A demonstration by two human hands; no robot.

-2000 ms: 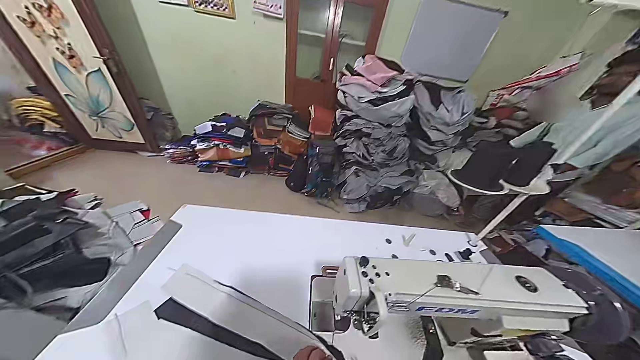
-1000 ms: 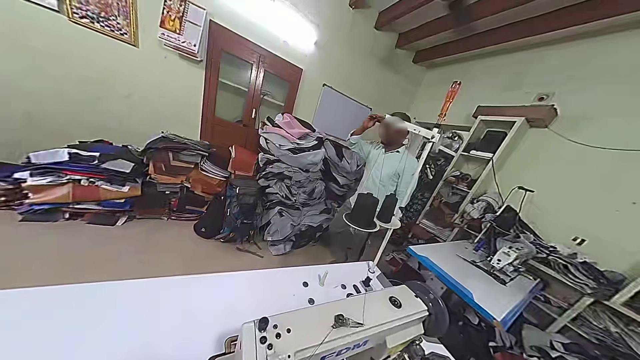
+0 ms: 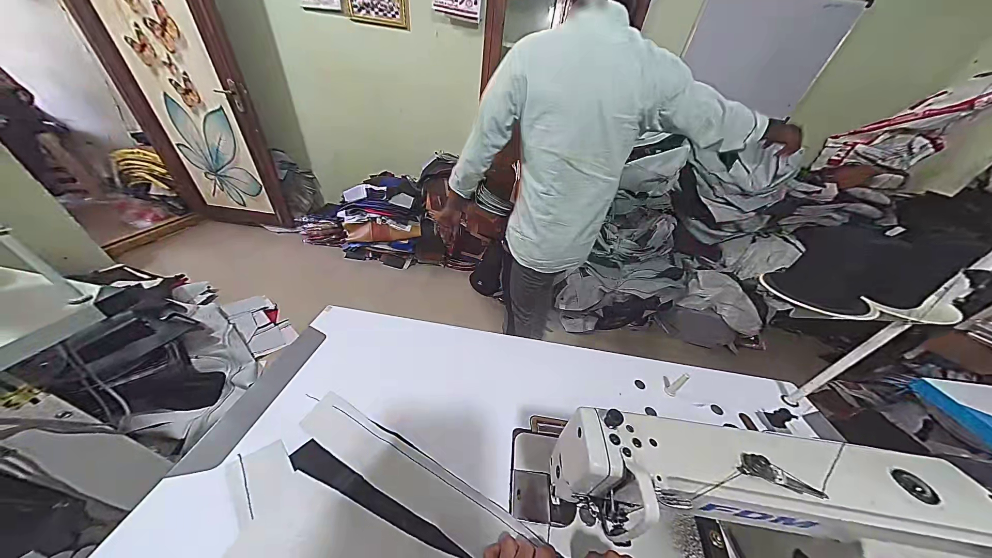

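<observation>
At the bottom edge, the fingers of one hand, seemingly my left hand point(image 3: 518, 547), rest at the edge of a pale grey fabric piece point(image 3: 411, 457); whether they pinch it cannot be told. Just right of them, a sliver of my right hand point(image 3: 606, 553) shows below the needle area, mostly cut off by the frame. The white FDM industrial sewing machine point(image 3: 744, 480) stands at the lower right, its presser foot and needle area right of the fabric. A black strip point(image 3: 372, 496) lies along the grey piece, and another pale piece point(image 3: 260, 488) lies to the left.
A person in a pale green shirt point(image 3: 577, 132) stands beyond the white table point(image 3: 465, 349), back turned. Behind are stacked grey fabric bundles point(image 3: 643, 240) and folded pieces point(image 3: 380, 217). Black thread cones point(image 3: 837, 263) stand at right. Dark and grey cloth point(image 3: 155, 364) is heaped at left.
The person, seen facing this way beyond the thread cones at right, has moved left and now stands with back turned and arms spread. The view swung right and up, then back.
</observation>
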